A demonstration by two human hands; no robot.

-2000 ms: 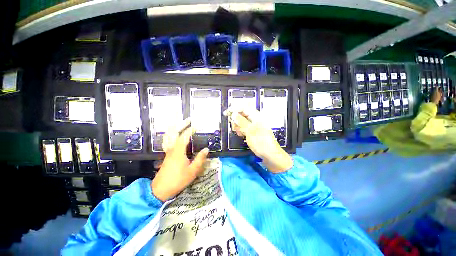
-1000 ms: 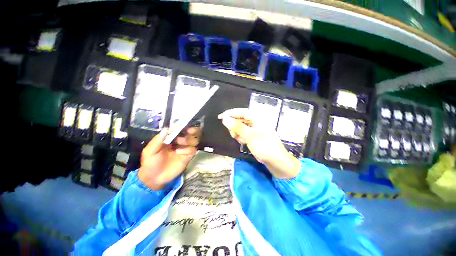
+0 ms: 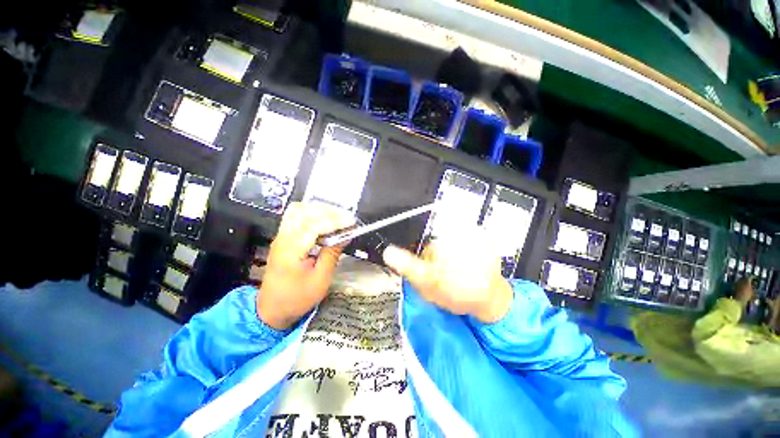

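A phone unit (image 3: 381, 226) is held edge-on above the front middle of the black foam tray (image 3: 398, 175). My left hand (image 3: 299, 261) grips its left end between thumb and fingers. My right hand (image 3: 453, 272) is at its right end, thumb out below it, the fingers bright and blurred; whether it touches the unit or pinches a small part I cannot tell. Open phones with white centres lie in the tray, two on the left (image 3: 272, 154) and two on the right (image 3: 511, 224). The middle slot between them holds no phone.
Blue parts bins (image 3: 436, 111) with dark contents stand behind the tray. Side foam trays with open phones lie left (image 3: 198, 118) and right (image 3: 575, 238). A clear blister tray (image 3: 663, 255) is farther right, beside a person's yellow sleeve (image 3: 723, 329). A pale-edged shelf (image 3: 633, 77) crosses behind.
The phone was in the middle slot two seconds ago, then was lifted in my left hand. Since then it has tilted flatter, its far end swinging right towards my right hand. The view has turned.
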